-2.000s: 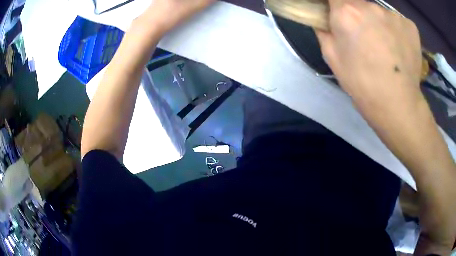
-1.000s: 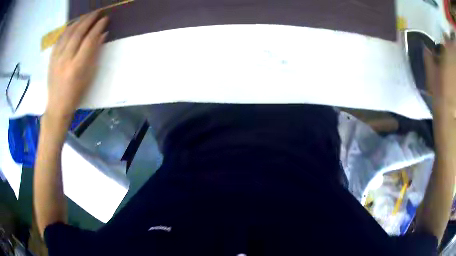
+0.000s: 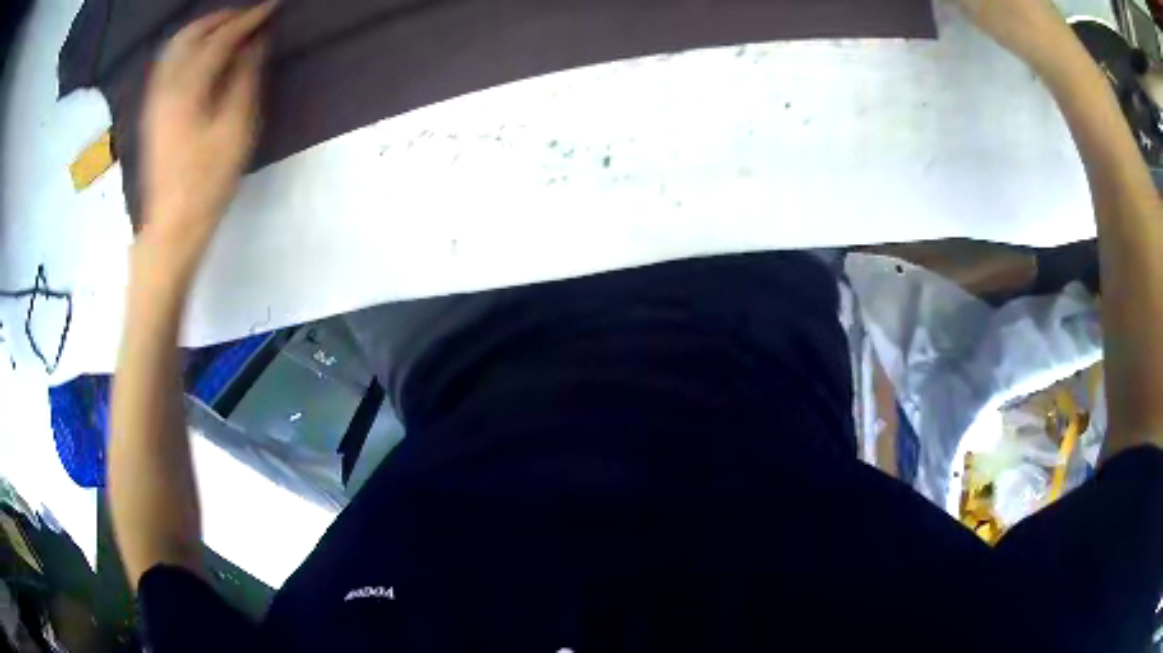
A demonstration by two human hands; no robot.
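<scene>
A dark brown-purple fabric panel (image 3: 510,45) lies across the white-covered table at the top of the view. A yellow-orange strip (image 3: 93,161) pokes out past the panel's left edge; the rest of it is hidden. My left hand (image 3: 204,115) is over the panel's left part, slightly blurred, thumb and fingers close together; whether it pinches cloth is unclear. My right hand (image 3: 1008,15) is at the panel's right end, cut off by the top edge, so its fingers do not show.
The white table cover (image 3: 663,166) has dark specks. A thin black loop (image 3: 49,319) lies at left. A dark iron (image 3: 1110,58) is parked at far right, partly cut off. Below are a blue crate (image 3: 79,427), a white sheet (image 3: 262,504) and a cloudy plastic bag (image 3: 931,332) with yellow scraps.
My right hand has left the iron and moved to the panel's right end. The panel now covers most of the yellow strip and reaches further left. My left hand stays over its left part.
</scene>
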